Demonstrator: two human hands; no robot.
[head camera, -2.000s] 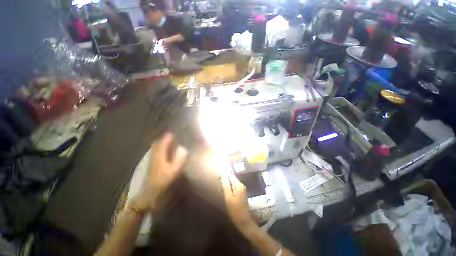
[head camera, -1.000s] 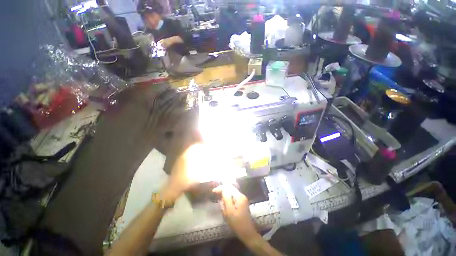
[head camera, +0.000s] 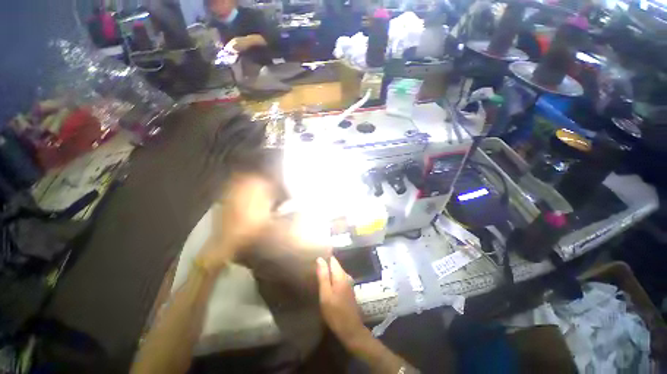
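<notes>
A dark brown garment piece (head camera: 285, 281) lies in front of the overlock machine (head camera: 409, 190) and hangs over the table's front edge. My left hand (head camera: 249, 212) is blurred and lies on the piece, left of the glaring lamp (head camera: 322, 175); its grip is unclear. My right hand (head camera: 336, 292) is at the piece's right edge below the needle area, fingers extended and close together; whether it pinches the cloth is unclear. The needle area is washed out. Large dark brown panels (head camera: 139, 212) spread left of the machine.
A control panel (head camera: 472, 196) glows right of the machine. Printed labels (head camera: 450, 263) lie on the table. A carton of white scraps (head camera: 603, 329) stands lower right. A clear plastic bag (head camera: 110, 80) and red cloth (head camera: 73, 131) are upper left. A person (head camera: 245, 36) sits behind.
My left hand has moved back and left from the lamp glare. The brown piece now extends from the needle area over the front edge. My right hand has shifted slightly, its fingers straighter.
</notes>
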